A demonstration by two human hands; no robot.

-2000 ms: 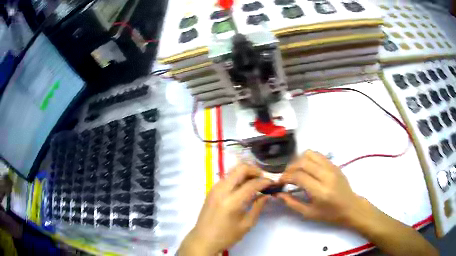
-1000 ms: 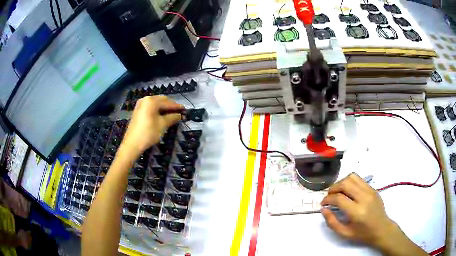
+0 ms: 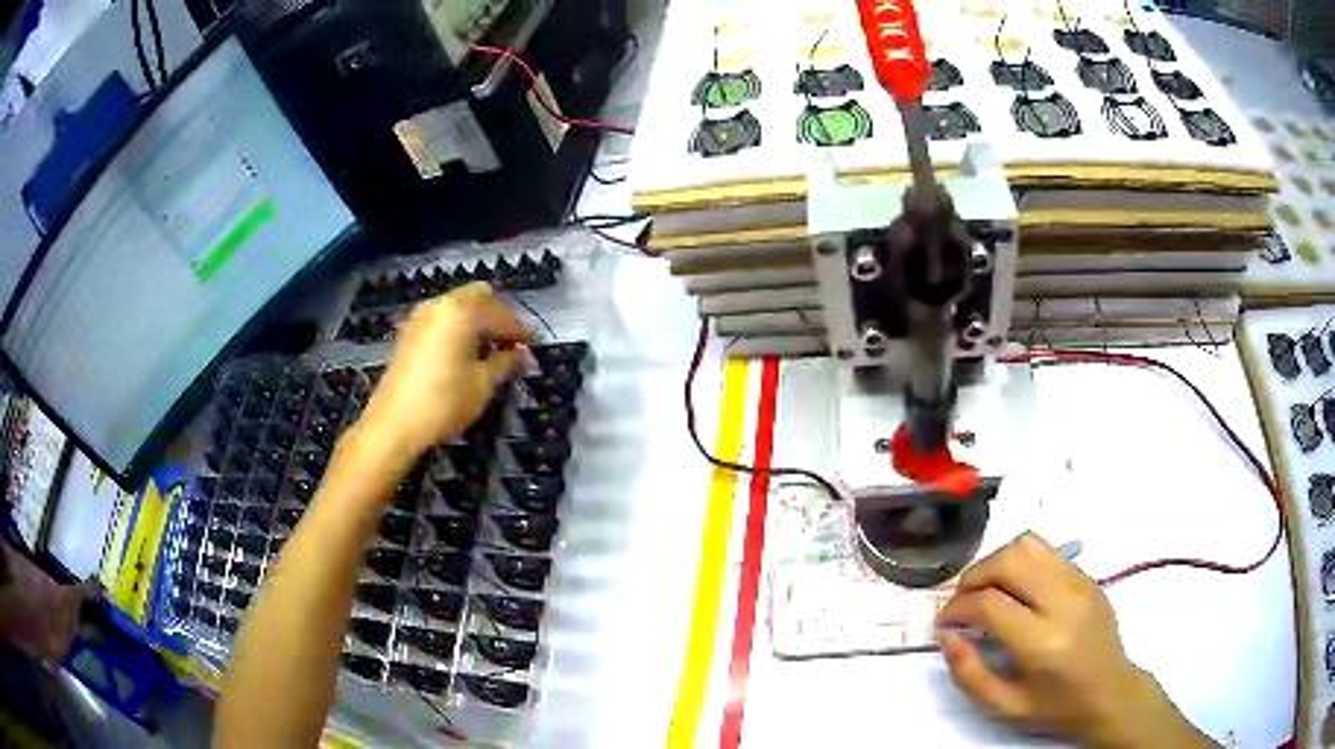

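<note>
My left hand [image 3: 447, 366] is over the upper right part of the clear blister tray [image 3: 491, 699], which holds rows of black units. Its fingertips are bent down beside a black unit [image 3: 559, 360] in the tray; whether they still grip anything is hidden. My right hand [image 3: 1032, 637] rests at the right edge of the pale base plate [image 3: 842, 622], closed around a slim grey probe [image 3: 1070, 552] whose end shows behind the fingers. The clamp's red handle [image 3: 895, 51] is upright. Its small red tip [image 3: 937, 465] is above the dark round nest [image 3: 920, 542].
Stacked foam trays [image 3: 688, 212] with wired parts stand behind the clamp frame [image 3: 835, 256]. Another foam tray [image 3: 1271, 439] lies at right. A monitor [image 3: 176, 278] with a green bar and a black case [image 3: 344, 88] are at left. Red and black wires [image 3: 1244, 439] loop across the table.
My left hand has gone from my right hand over to the tray with a black unit; that unit now appears down at the tray's upper right. My right hand stays by the base plate.
</note>
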